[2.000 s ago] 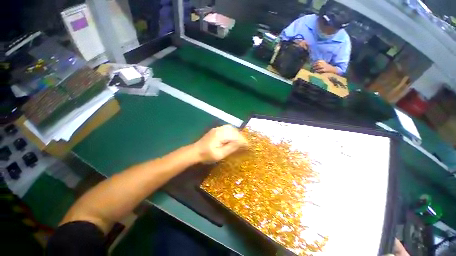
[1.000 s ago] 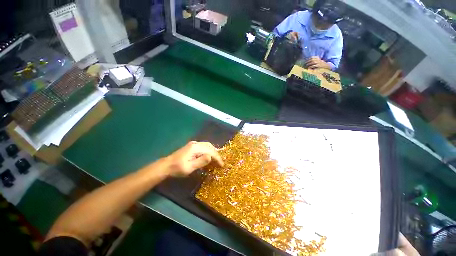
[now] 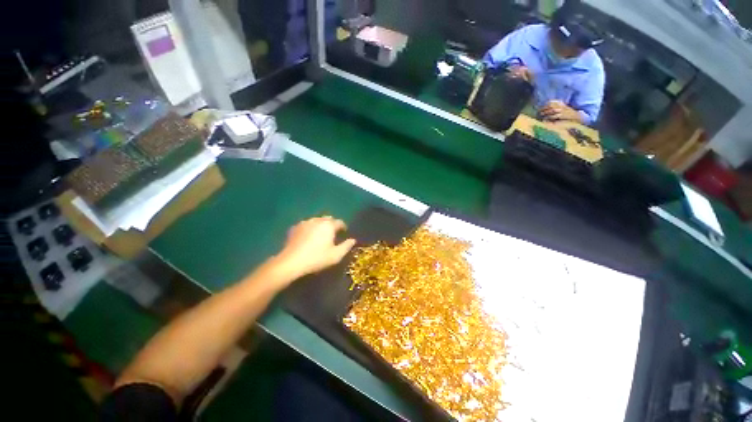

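Note:
A large white-lined tray [image 3: 569, 317] with a black rim lies tilted across the view at the lower right. A heap of thin shiny orange-gold flex circuits [image 3: 429, 317] covers its left part and reaches its left edge. My left hand [image 3: 317, 246] is bare, just left of the heap's upper left edge, thumb and fingers apart, with nothing seen in it. A dark flat tray or mat [image 3: 375, 227] shows beneath the hand and the tray's left side. My right hand is not in view.
Papers and brown panels [image 3: 136, 169] sit on a box at the left. A small white box [image 3: 239, 128] lies behind them. A person in a blue shirt [image 3: 548, 70] works across the green bench [image 3: 247, 198]. A green spool [image 3: 730, 354] is at the right edge. Dark trays [image 3: 548, 173] stand behind the white-lined tray.
My left hand has moved left, from over the heap to beside it, and its fingers have opened. The heap has spread to the tray's left edge. My right fingers have left the view at the lower right.

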